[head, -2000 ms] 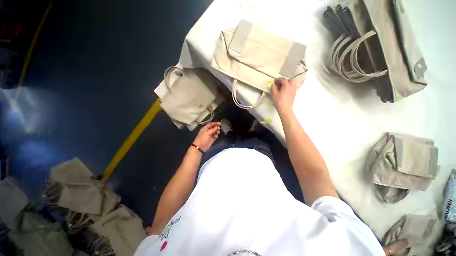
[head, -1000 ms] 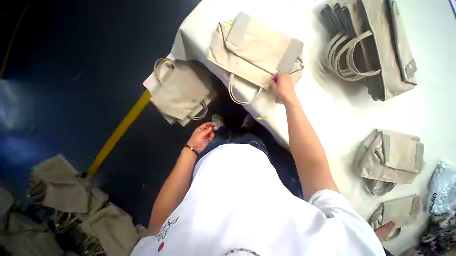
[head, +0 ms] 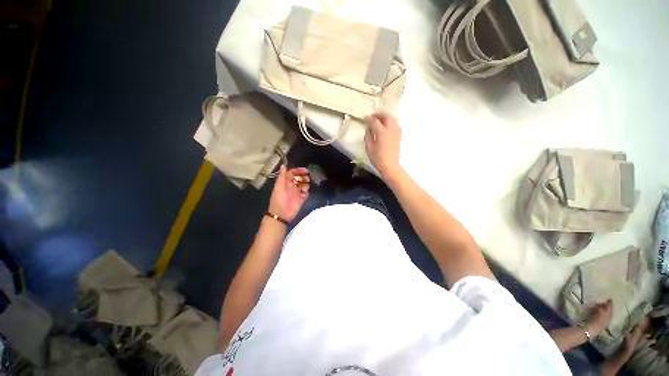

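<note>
A beige flap bag point(head: 334, 55) lies on the white-covered table, with two grey-beige strips on its flap and a looped handle hanging toward me. My right hand point(head: 383, 143) is at the bag's lower right edge, fingertips bent together. Whether they pinch anything is blurred. My left hand point(head: 290, 192) is off the table edge, beside a pile of beige bags point(head: 246, 136). Its fingers are loosely curled and apart. A tiny yellowish spot shows at them; no held bag is visible.
A large beige bag point(head: 546, 51) with several looped handles lies at the upper right. Another flap bag point(head: 587, 187) is on the right. Another person's hand point(head: 598, 317) touches a beige bag point(head: 605, 290) at the lower right. More bags point(head: 121, 294) lie at the lower left, near a yellow floor line.
The view has shifted, and the table bags sit differently in it. My right hand has drawn slightly down from the bag's edge. Another person's hands show more at the lower right.
</note>
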